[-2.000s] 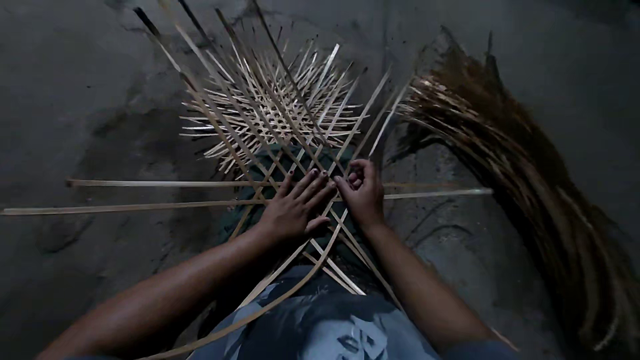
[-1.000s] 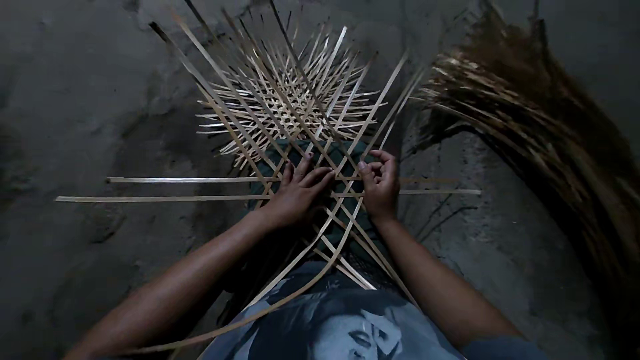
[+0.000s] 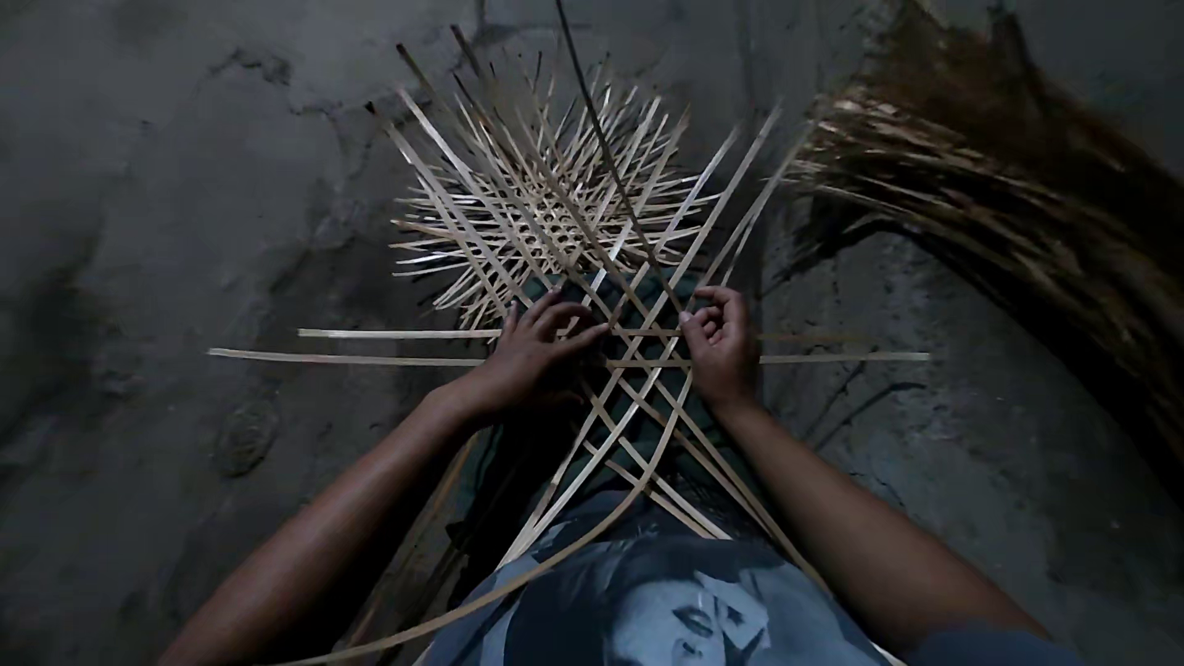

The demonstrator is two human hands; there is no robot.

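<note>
An open lattice of crossed flat strips, perhaps bamboo or cane (image 3: 638,375), lies over dark green cloth on my lap. Two strips run sideways through it, and the others cross on the diagonal. My left hand (image 3: 541,351) rests on the left part of the lattice with its fingers spread. At the lattice's right edge, my right hand (image 3: 721,342) has curled fingers, with thumb and index finger close to a diagonal strip; whether they pinch it is unclear. One long strip (image 3: 546,564) curves from the lattice down to the lower left across my printed shirt.
Beyond my lap, a denser woven piece with strip ends fanning out (image 3: 564,203) lies on the grey concrete floor (image 3: 176,250). A large bundle of thin strips (image 3: 999,194) lies at the right.
My left hand has moved left from the middle of the lattice, uncovering more of the crossings. My right hand has drawn apart from it. The view has shifted somewhat.
</note>
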